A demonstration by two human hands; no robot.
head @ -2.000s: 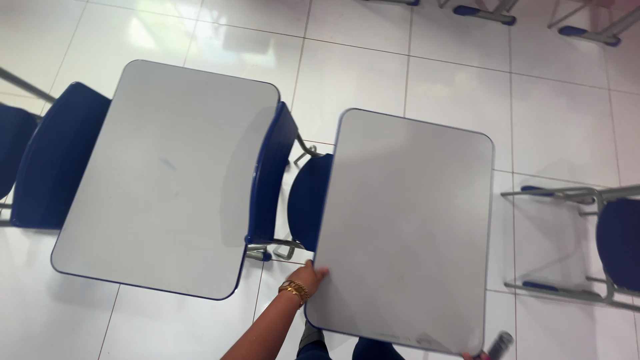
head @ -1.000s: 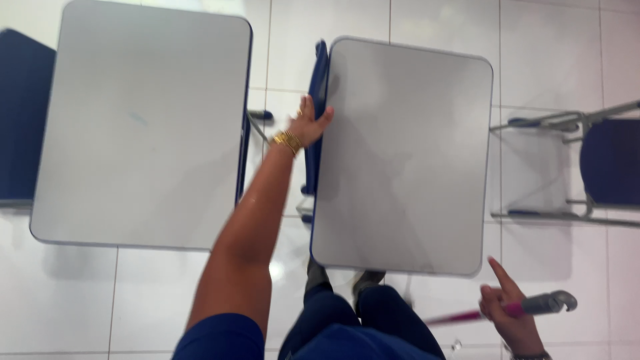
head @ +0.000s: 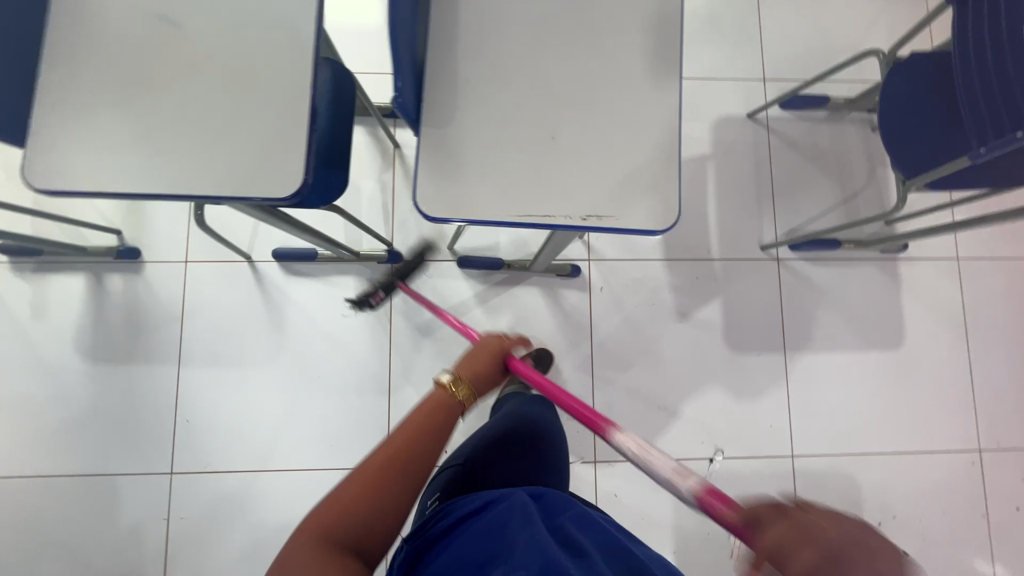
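Note:
A pink broom handle (head: 568, 404) with a whitish band runs diagonally across the view, from lower right to upper left. My left hand (head: 490, 364), with a gold watch at the wrist, grips the handle around its middle. Blurred by motion, my right hand (head: 816, 538) is closed around the upper end at the bottom right. The dark broom head (head: 392, 278) rests on or just above the tiles, between the feet of two desks. Small bits of debris (head: 716, 456) lie on the floor right of my leg.
Two grey-topped desks with blue edges, one at left (head: 172, 104) and one at centre (head: 552, 120), stand ahead. Blue chairs are tucked beside them. Another blue chair (head: 928, 112) with grey metal legs stands at right. Desk feet (head: 520, 265) reach out onto the white tiled floor.
My left hand has left the edge of the centre desk and now grips the broom handle. The handle, earlier held low at the right, now slants across in front of me. The view has shifted.

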